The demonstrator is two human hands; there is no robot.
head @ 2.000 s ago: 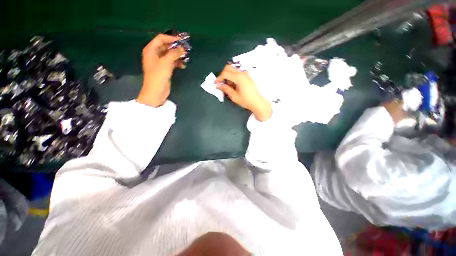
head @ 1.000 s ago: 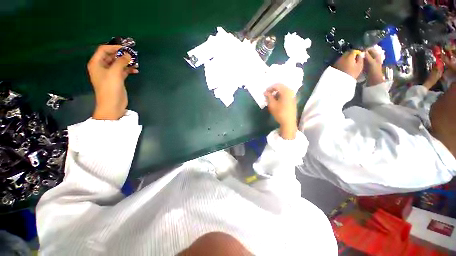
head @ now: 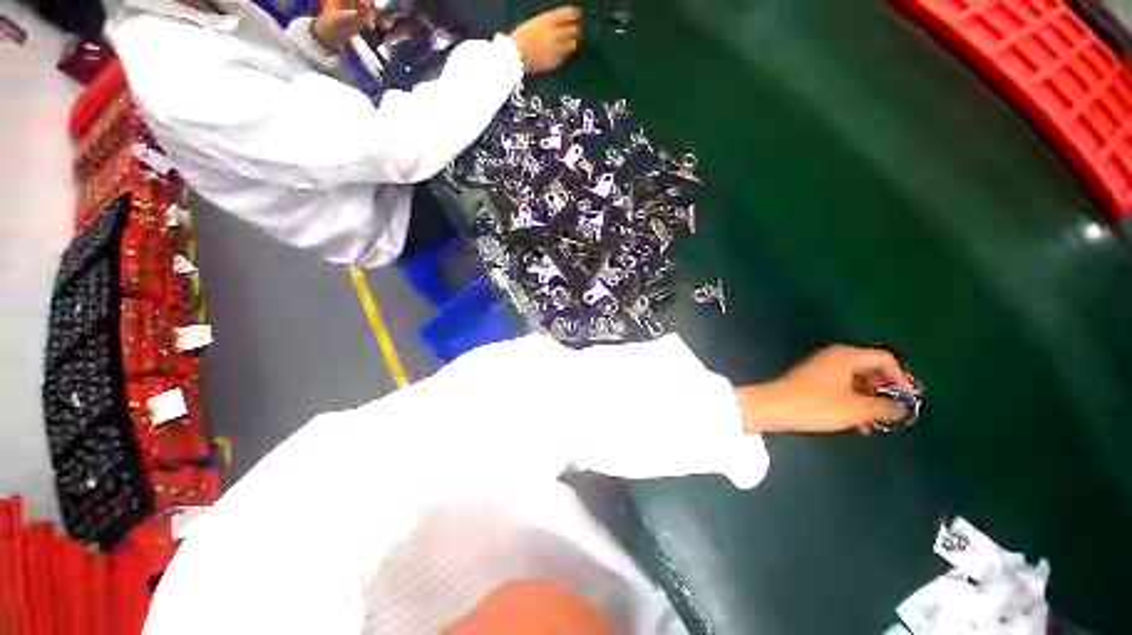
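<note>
My left hand [head: 834, 390] reaches over the green bench [head: 807, 248], its fingers closed around a dark, shiny metal assembly [head: 904, 399]. My right hand is not in the picture. A large heap of black and silver assemblies [head: 583, 223] lies on the bench beyond my left sleeve. One single assembly [head: 709, 294] lies apart from the heap, between it and my hand. A pile of white wipes [head: 981, 600] is cut off by the lower right edge, with a small metal piece [head: 953, 541] on its corner.
A red compartment tray [head: 1037, 75] stands on the bench's far side. A coworker in a white smock [head: 298, 137] works beyond the heap. Blue bins [head: 466, 316] sit below the bench edge. Red stacked trays [head: 161, 409] and a black tray [head: 89, 385] stand beyond the grey floor.
The view has swung left, bringing the heap, the left coworker and trays into view. My right hand has gone out of the picture. My left hand still holds the assembly.
</note>
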